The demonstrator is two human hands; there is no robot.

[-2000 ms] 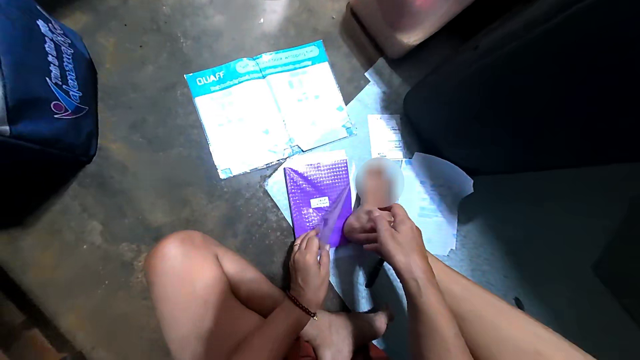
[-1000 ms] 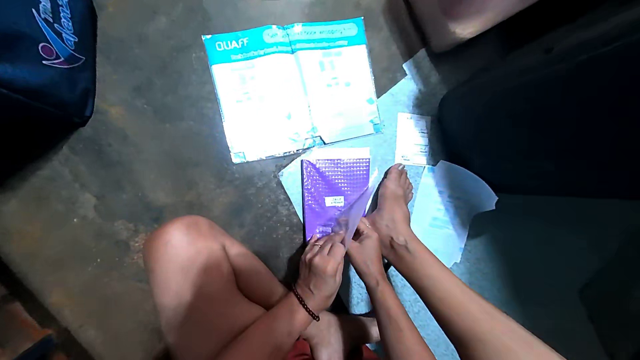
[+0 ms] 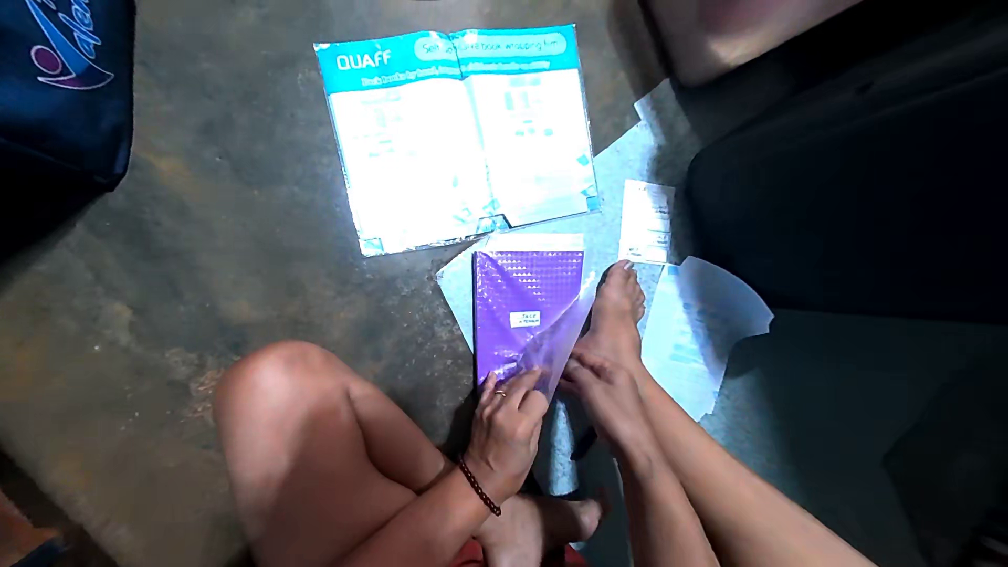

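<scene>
A purple notebook (image 3: 504,299) with a white label bearing writing lies on sheets of paper between my legs. Clear plastic film (image 3: 563,339) covers part of its front, its right side lifted off in a slanting fold. My left hand (image 3: 508,421), with a ring and a beaded bracelet, presses its fingers on the film at the notebook's lower edge. At the film's lower right edge is my right hand (image 3: 598,382), its fingertips pinching that edge beside my foot.
Beyond the notebook lies a creased teal-and-white Quaff book-film packet (image 3: 465,150). A printed slip (image 3: 647,220) and a curled translucent sheet (image 3: 689,339) lie right of it. A dark blue bag (image 3: 63,102) stands far left on the concrete floor (image 3: 205,236); a dark padded object (image 3: 850,181) is at right.
My left hand has moved from the film's raised edge onto the notebook's lower part. My right hand stays near the film's lower right edge. The view has shifted somewhat.
</scene>
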